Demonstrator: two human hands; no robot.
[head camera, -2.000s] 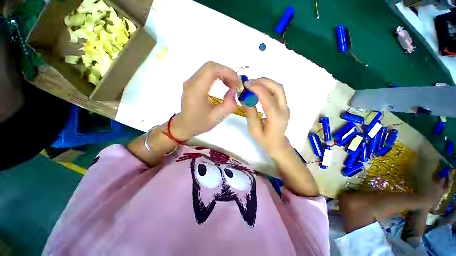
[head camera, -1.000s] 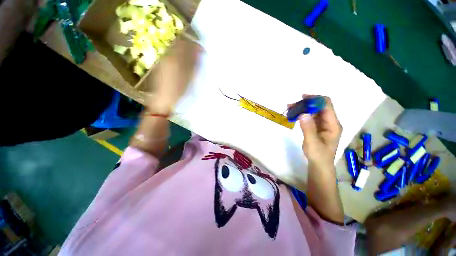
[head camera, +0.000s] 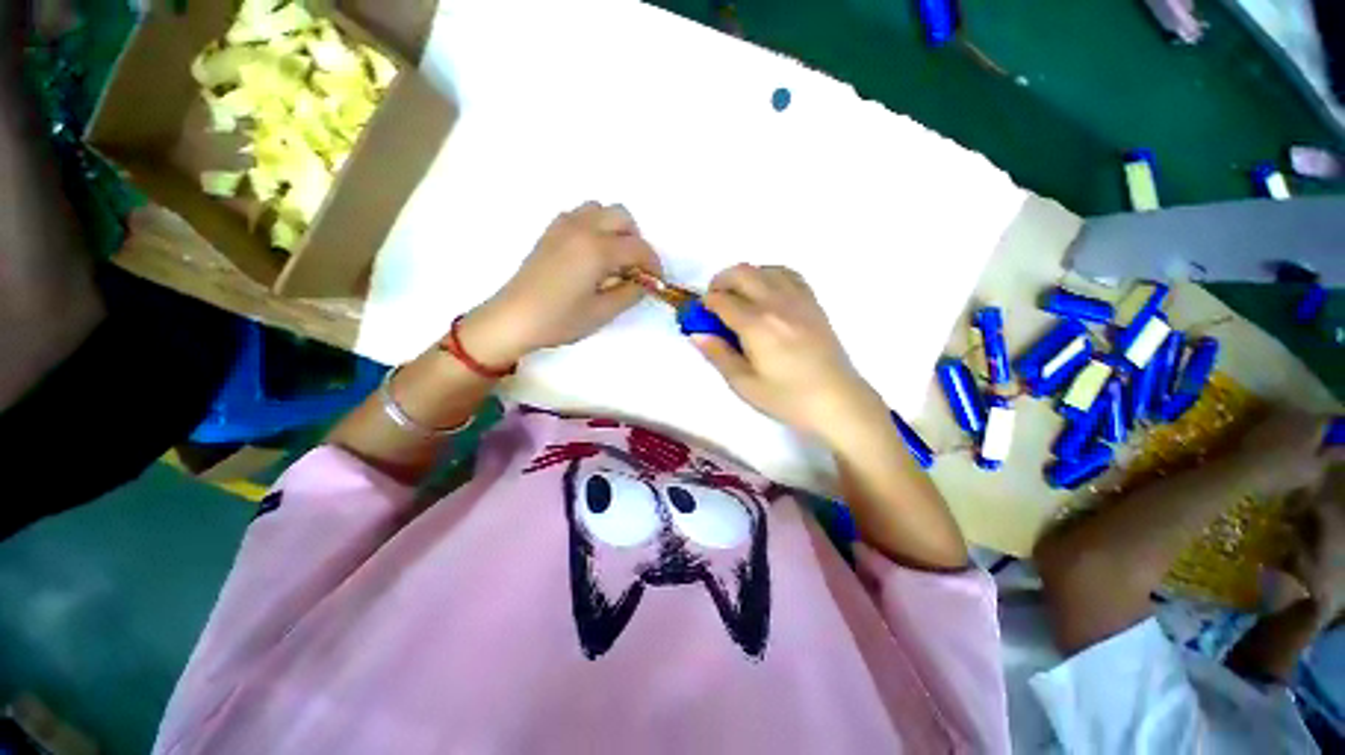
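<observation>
My right hand (head camera: 782, 342) holds a blue battery pack (head camera: 705, 319) above the white sheet (head camera: 590, 89). My left hand (head camera: 578, 288) pinches the end of a small gold-taped part (head camera: 661, 286), whose other end meets the blue pack. My fingers partly hide both pieces, so I cannot tell whether they are joined.
An open carton (head camera: 376, 177) of pale yellow pieces (head camera: 295, 118) stands at the upper left. A pile of blue packs (head camera: 1084, 387) lies at right beside gold parts (head camera: 1202, 428), near another person's arm (head camera: 1136, 538). A grey metal bar (head camera: 1224, 239) is beyond.
My left hand has come back from beside the carton to meet my right hand. The gold-taped part that lay on the sheet is now lifted between my hands.
</observation>
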